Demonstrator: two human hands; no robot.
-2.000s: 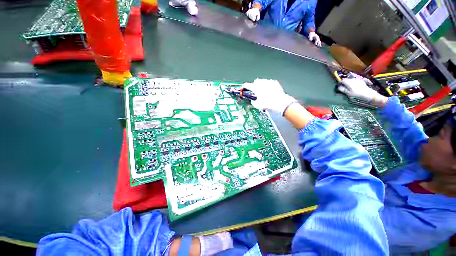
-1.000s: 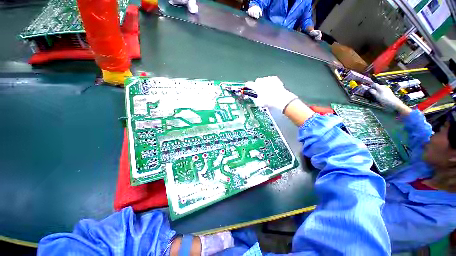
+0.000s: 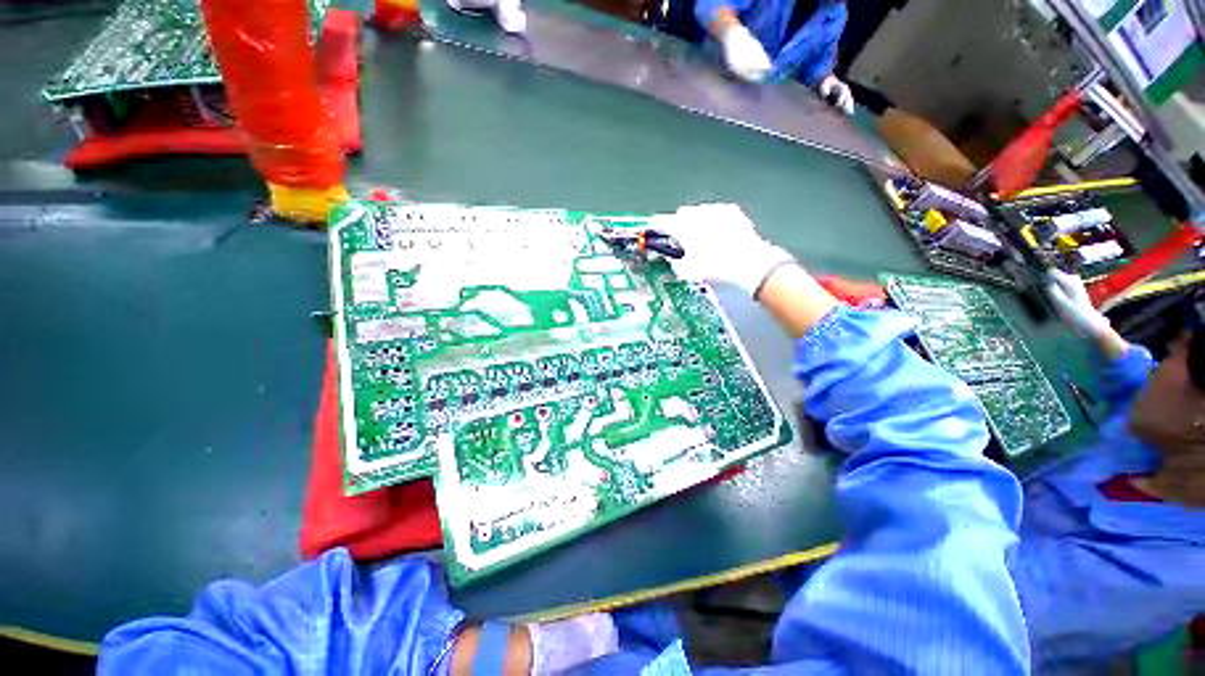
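Observation:
A large green stepped circuit board (image 3: 529, 357) lies solder side up on a red pad (image 3: 364, 518) in front of me. My right hand (image 3: 720, 251), in a white glove, holds side cutters (image 3: 650, 243) with dark and red-orange handles. Their metal jaws point left, over the upper right part of the board. My left hand (image 3: 572, 643), also gloved, is at the bottom edge below the bench edge, partly cut off by the picture. A blue band is at its wrist. Its fingers are hidden, so I cannot tell whether it holds anything.
Another board on a red pad stands at the upper left (image 3: 146, 60), behind a post (image 3: 271, 93) wrapped in orange-red plastic. A neighbour at the right reaches past a green board (image 3: 978, 357) near boards with dark components (image 3: 945, 225). Another person's gloved hands (image 3: 747, 56) are across the bench.
The neighbour's gloved hand at the right has moved right and down. The person across the bench has moved a hand forward. My right hand and the cutters have barely moved.

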